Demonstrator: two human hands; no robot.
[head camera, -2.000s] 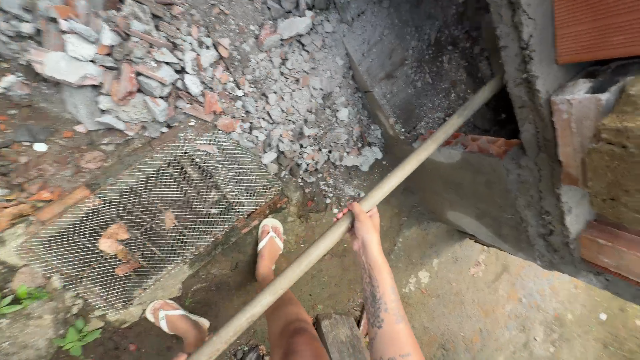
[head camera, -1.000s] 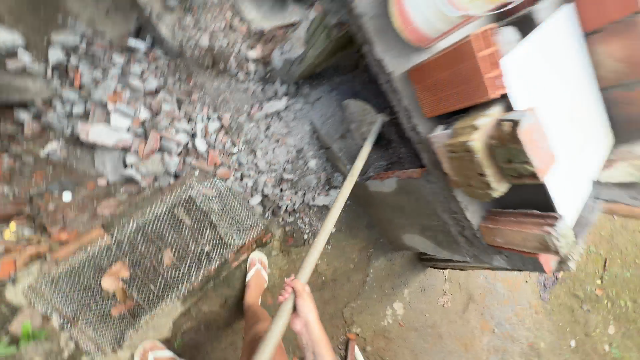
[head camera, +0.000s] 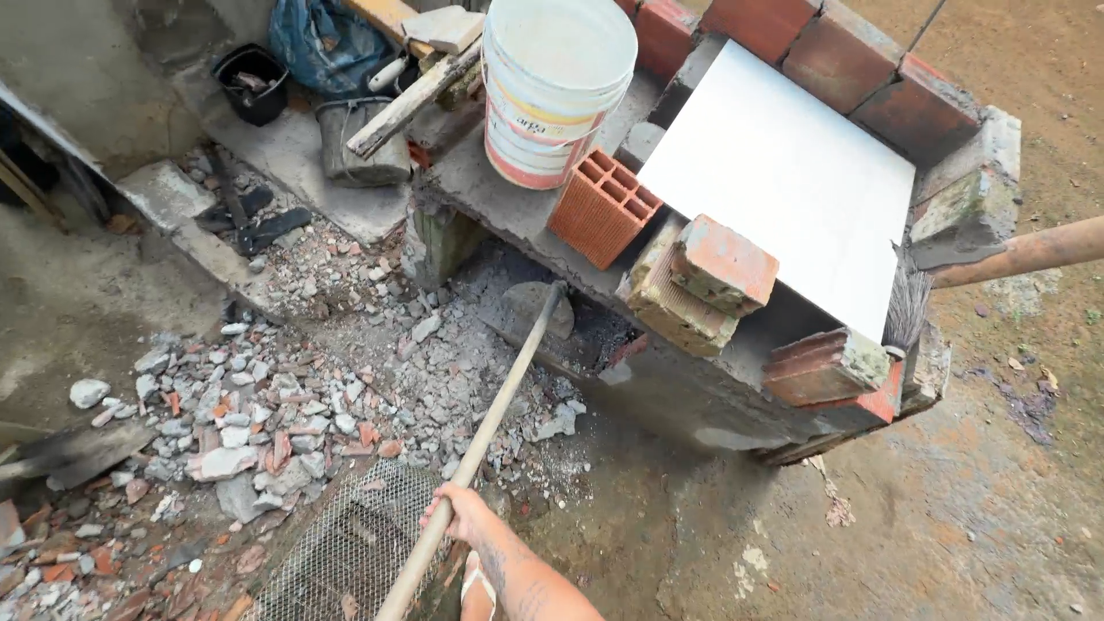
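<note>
My right hand (head camera: 457, 513) is closed around the long wooden handle (head camera: 492, 418) of a hoe, low in the view. The handle slopes up and right to a rounded, dust-covered metal blade (head camera: 539, 309), which lies in the opening under a masonry ledge. Grey rubble (head camera: 276, 414) and fine debris spread left of the blade. Below the rubble, partly behind my hand and the handle, lies a wire mesh screen (head camera: 354, 526). My left hand is out of view.
On the ledge (head camera: 509, 207) stand a white bucket (head camera: 552, 95), a hollow red brick (head camera: 604, 211), stacked brick pieces (head camera: 724, 263) and a white panel (head camera: 776, 172). A brush (head camera: 908, 302) leans at its right. A black bucket (head camera: 252, 86) and grey bucket (head camera: 358, 142) stand upper left.
The hoe's blade, hidden in the dark opening two seconds ago, now shows at the opening's mouth. My right hand stays closed on the handle. The view has swung toward the ledge.
</note>
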